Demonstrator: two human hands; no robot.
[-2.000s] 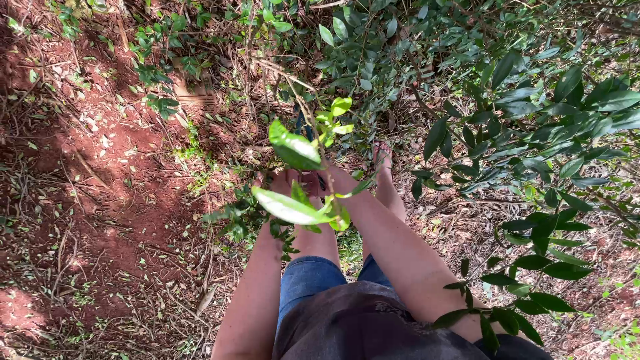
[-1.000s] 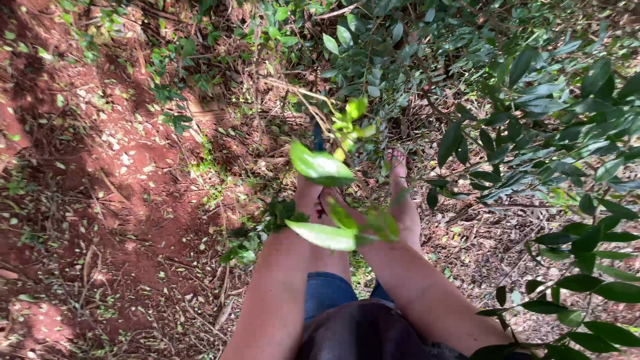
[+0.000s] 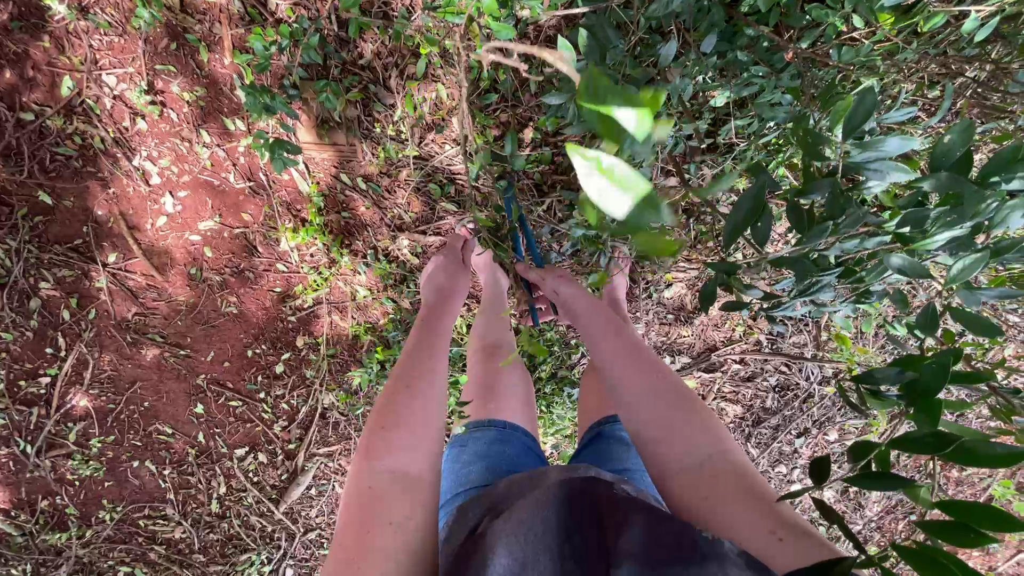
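Observation:
In the head view, my right hand is closed around the blue handles of a cutting tool, which points away from me; its far end is lost among the leaves. My left hand is to the left of the tool, fingers closed near a thin leafy stem that rises past them; whether it grips this stem is hard to tell. Blurred bright green leaves hang close to the camera, beyond and right of the hands. My bare feet and lower legs are below my hands.
A leafy shrub reaches in from the right, near my right arm. Reddish soil with dry leaves and twigs lies at the left. A flat brown piece rests on the ground beyond my left hand.
My hands have come apart; the blue handles now show plainly. The bright leaves that covered the hands are now further up and right in view.

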